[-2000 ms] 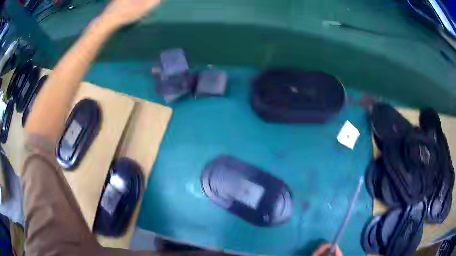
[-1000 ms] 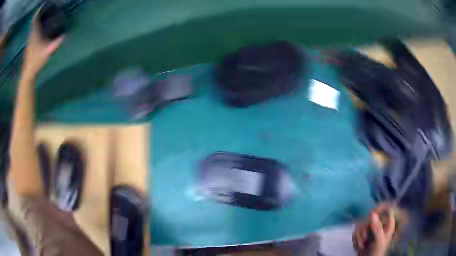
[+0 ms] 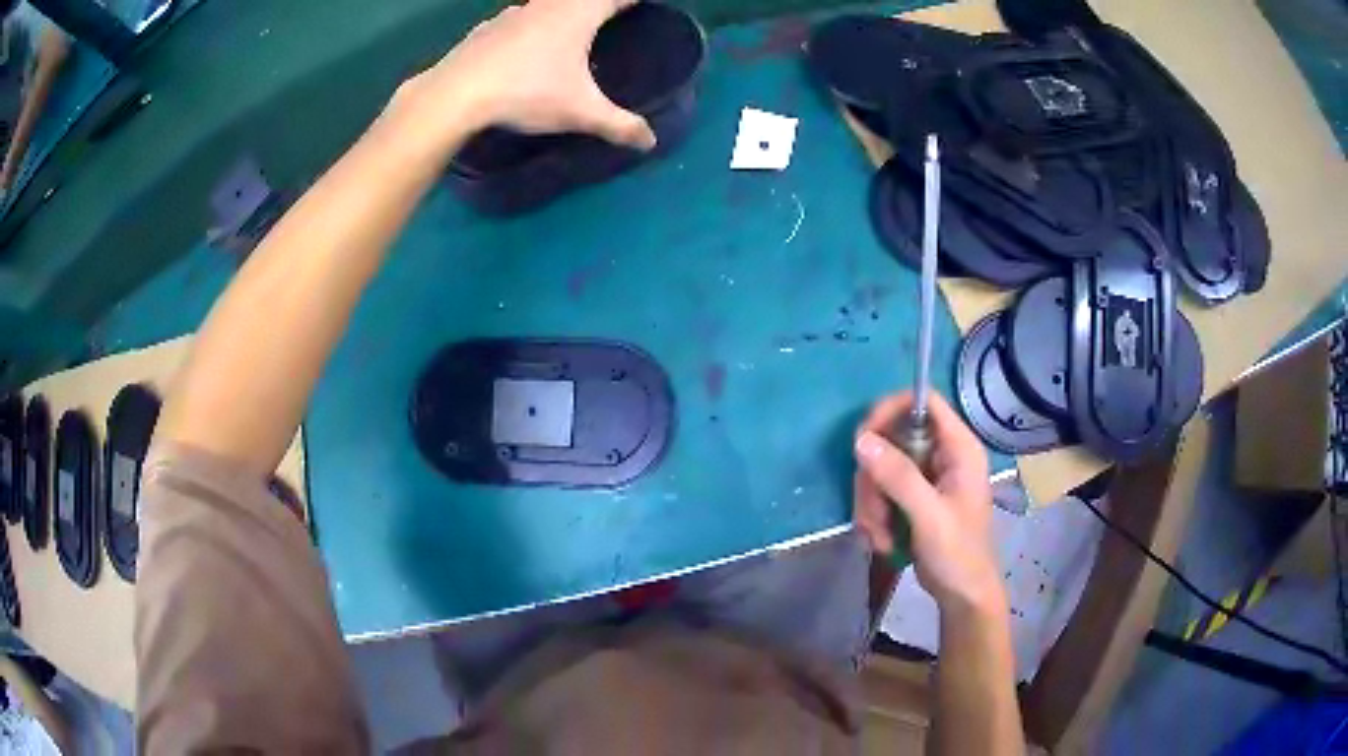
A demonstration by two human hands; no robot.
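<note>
My left hand (image 3: 540, 67) grips a black oval piece (image 3: 648, 62) at the top, over the stack of black ovals (image 3: 525, 170); its fingers are partly hidden or cut off. My right hand (image 3: 939, 495) holds a screwdriver by its handle, the silver shaft (image 3: 928, 266) pointing up over the mat. A black oval base housing (image 3: 628, 414) lies flat on the green mat with a grey square plate (image 3: 534, 412) inside it, left of its centre. No hand touches it.
A white square with a centre hole (image 3: 764, 141) lies right of the stack. Black ovals (image 3: 1109, 177) are heaped on cardboard at right. More ovals (image 3: 74, 495) stand in a row on cardboard at left. Grey plates (image 3: 244, 200) lie at back left.
The view has turned and shifted. My left hand has come from the far left to the stack with a black piece. My right hand has moved in with the screwdriver, its shaft now nearly upright in view.
</note>
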